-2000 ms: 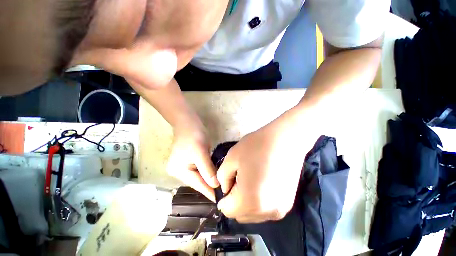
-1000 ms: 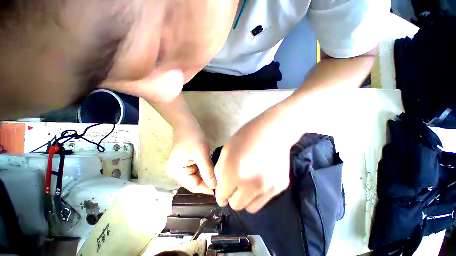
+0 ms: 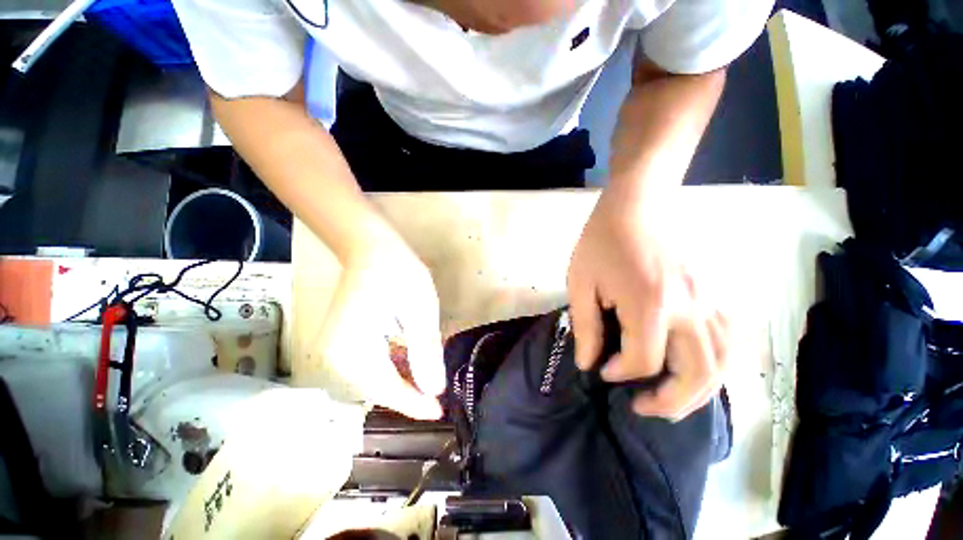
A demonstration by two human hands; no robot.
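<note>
A black fabric bag piece (image 3: 539, 432) with silvery zippers lies bunched beside the sewing machine's needle area (image 3: 459, 459). My left hand (image 3: 655, 316), on the picture's right, is on top of it, with bent fingers gripping a fold. My right hand (image 3: 385, 327), on the picture's left, has its fingertips at the fabric's left edge, just above the needle area. Whether they pinch the cloth cannot be told. One zipper (image 3: 555, 353) shows beside my left hand's fingers; another curves near the left edge.
The off-white machine head (image 3: 285, 443) fills the lower left. Red-handled snips (image 3: 109, 359) lie on it, below a thin black cord (image 3: 158, 283). Black bag pieces (image 3: 866, 369) are piled at the right edge of the pale tabletop (image 3: 507, 232). A person's torso is at the top.
My hands have moved apart; my left hand moved right and up onto the bag. The fabric is turned, with its zippers now showing. The head that covered the upper left has drawn back.
</note>
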